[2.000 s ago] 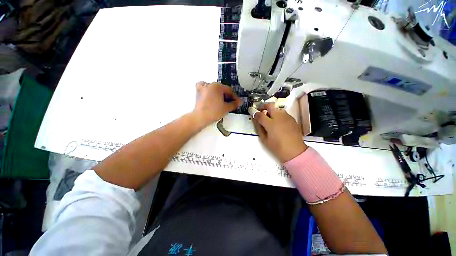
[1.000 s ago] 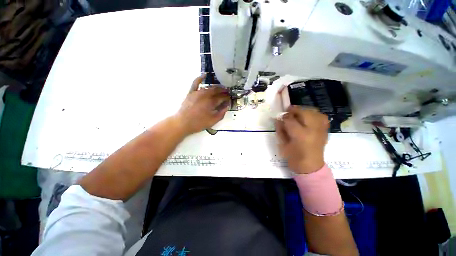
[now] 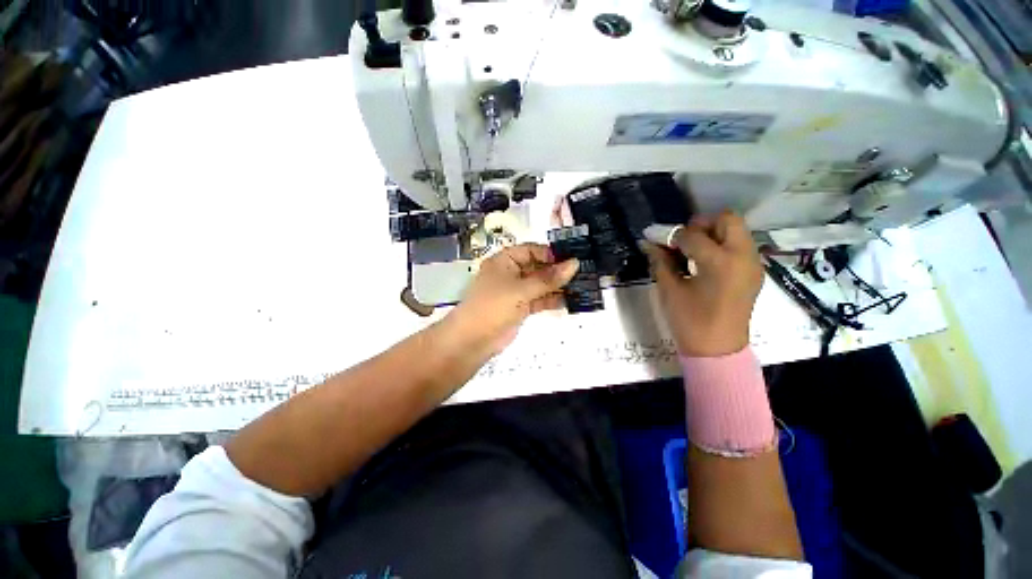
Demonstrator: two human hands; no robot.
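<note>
My left hand (image 3: 515, 292) pinches a black care label (image 3: 583, 288) with fine white print, in front of the label stack. My right hand (image 3: 711, 277), with a pale band on a finger, is over the right side of the label stack (image 3: 622, 215) under the machine arm; whether its fingertips hold a label I cannot tell. A black label (image 3: 421, 224) of the sewn chain lies at the presser foot (image 3: 462, 218), left of the needle plate (image 3: 436, 251). The rest of the chain is hidden by the machine head.
The white sewing machine (image 3: 566, 124) spans the back. Black-handled snips (image 3: 801, 296) and a black cord (image 3: 877, 303) lie at the table's right. A small brown curved piece (image 3: 416, 301) is left of my left hand. A blue bin (image 3: 677, 486) is below the table (image 3: 226, 271).
My left hand has left the presser foot, moved right to the label stack and taken hold of a label. My right hand has moved from beside the needle to the stack. The view has shifted.
</note>
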